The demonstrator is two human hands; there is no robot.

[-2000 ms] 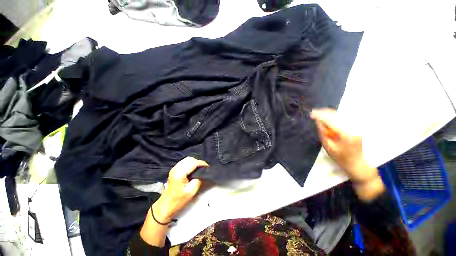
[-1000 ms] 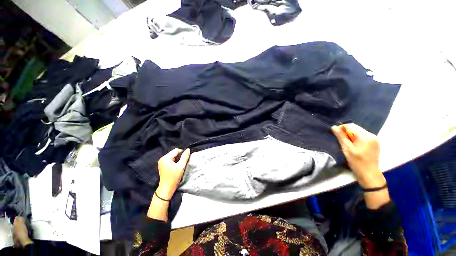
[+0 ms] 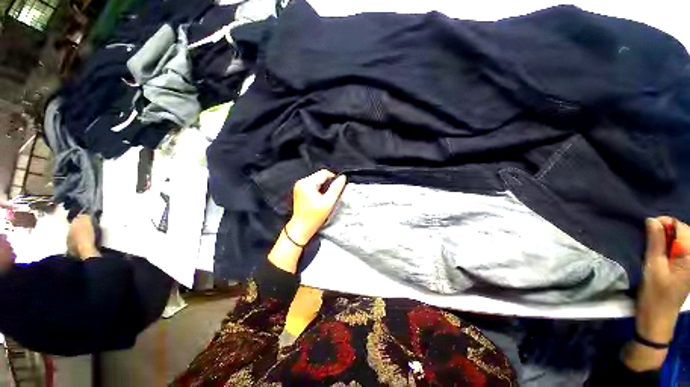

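Observation:
A large dark navy-black denim garment point(image 3: 484, 83) fills the table front. Its light grey wrong side point(image 3: 446, 234) shows along the near edge, below a dark stitched band. My left hand point(image 3: 312, 204) pinches the garment's edge between thumb and fingers at the left end of the grey part. My right hand point(image 3: 666, 261), partly cut off by the right rim, is at the garment's edge on the far right, with the orange-red handle of the snips point(image 3: 674, 239) showing in it. The blades are not visible.
A heap of dark and grey garments point(image 3: 163, 83) lies at the left. White papers point(image 3: 144, 204) lie below it on the white table point(image 3: 371, 280). Another person's hand point(image 3: 82, 236) and dark sleeve are at the lower left, beside the papers.
The view has turned left and come closer, showing more of the other person. Since two seconds ago, the near edge has been turned to show grey, and both my hands have come to that edge.

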